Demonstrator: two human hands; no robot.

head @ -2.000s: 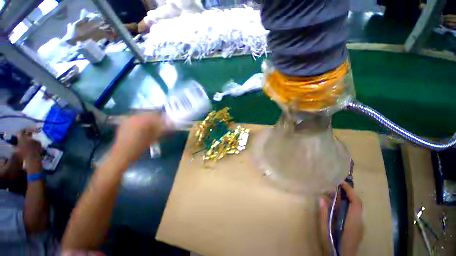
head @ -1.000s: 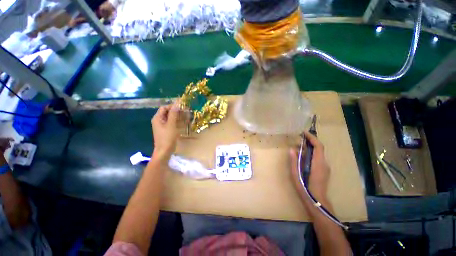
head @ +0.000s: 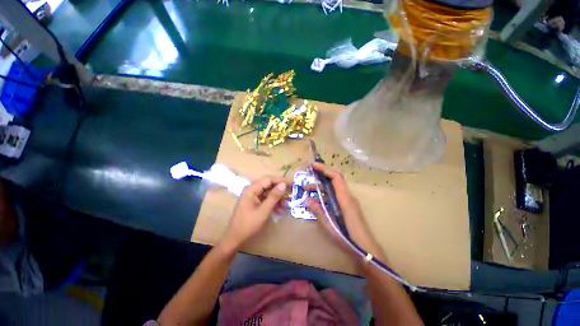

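The white socket housing (head: 304,211) lies on the tan cardboard mat (head: 407,239) with its open side up, partly hidden by my fingers. My left hand (head: 257,205) is at its left edge, fingertips pinched on a small brass contact strip with a thin green wire (head: 286,169); the fingers mostly hide the strip. My right hand (head: 338,198) holds the black soldering iron (head: 331,207), its tip pointing up and away from the housing. Its fingertips reach the housing's right side. The bagged white cord (head: 222,177) runs left from the housing to its plug (head: 180,170).
A pile of brass strips with green wires (head: 280,114) lies at the mat's top left. The clear fume hood (head: 394,127) hangs above the mat's top right. Dark specks lie near it. A side tray (head: 516,245) with tools is at right. Another bagged cord (head: 359,54) lies on the green conveyor.
The view has shifted. The housing came down onto the mat. My left hand went to the brass pile and then to the housing's left edge. My right hand moved left with the iron to the housing.
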